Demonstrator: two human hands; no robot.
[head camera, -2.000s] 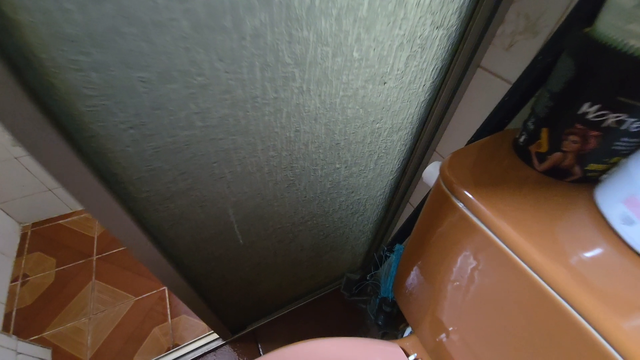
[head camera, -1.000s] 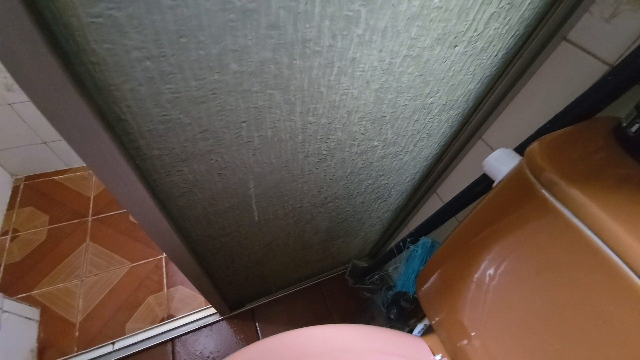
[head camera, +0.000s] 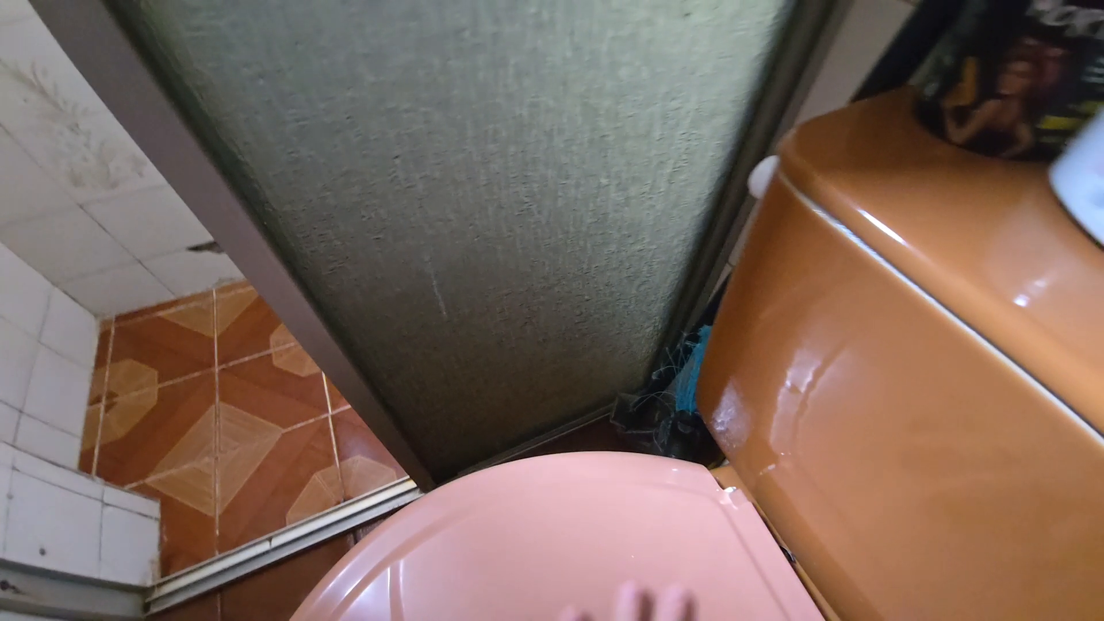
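At the bottom edge, blurred fingertips of what looks like my right hand (head camera: 642, 604) show over the pink plastic toilet lid (head camera: 552, 517). Whether they touch the lid cannot be told, and the rest of the hand is out of frame. My left hand is not in view. The lid is down, beside the orange-brown ceramic toilet tank (head camera: 914, 371). Beyond the lid stands a textured, translucent shower door panel (head camera: 483, 207) in a metal frame.
On the tank lid stand a dark printed container (head camera: 1009, 95) and a white object (head camera: 1082, 181). A blue-bristled brush or broom head (head camera: 693, 371) is wedged behind the tank. A metal track (head camera: 285, 543) borders the tiled shower floor (head camera: 216, 431).
Fingertips have come into view at the bottom edge. The view has shifted, showing more of the toilet lid and again the container on the tank.
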